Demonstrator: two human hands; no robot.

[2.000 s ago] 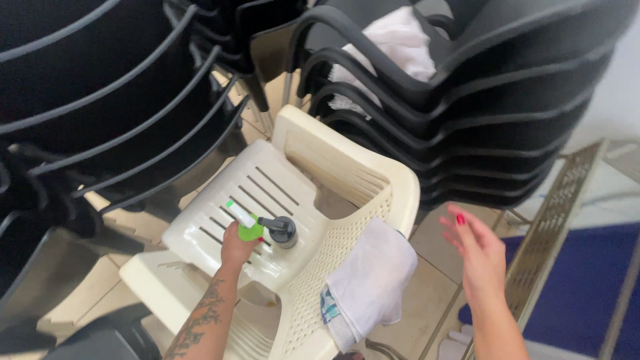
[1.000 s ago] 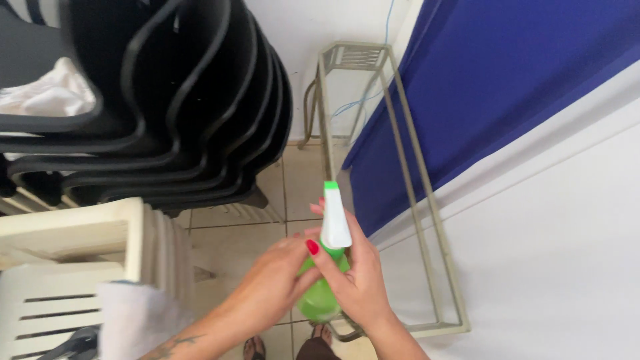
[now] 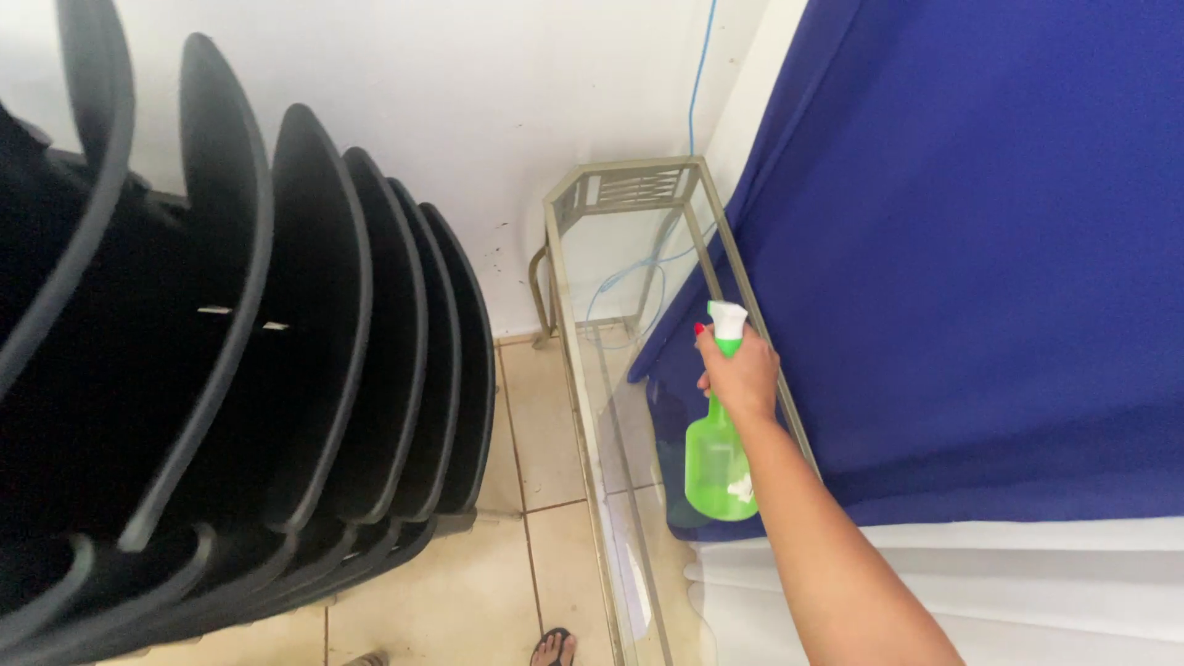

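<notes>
My right hand (image 3: pixel 742 375) grips a green spray bottle (image 3: pixel 717 467) by the neck, just under its white trigger head. The thumb, with a red nail, lies by the spray head. The bottle is upright or slightly tilted over the glass top of a narrow metal-framed table (image 3: pixel 578 407); whether it touches the glass I cannot tell. My left hand is out of view.
Stacked black chairs (image 3: pixel 305 370) fill the left side. A blue curtain (image 3: pixel 962 259) hangs at the right, with white fabric (image 3: pixel 1017 573) below it. A thin blue cable (image 3: pixel 700 83) runs down the white wall. A sandaled foot (image 3: pixel 553 647) is on the tiled floor.
The view has swung right from the cream plastic chairs. My left hand took the bottle from there; both hands were on it a second ago, and now only my right hand holds it, over the glass table.
</notes>
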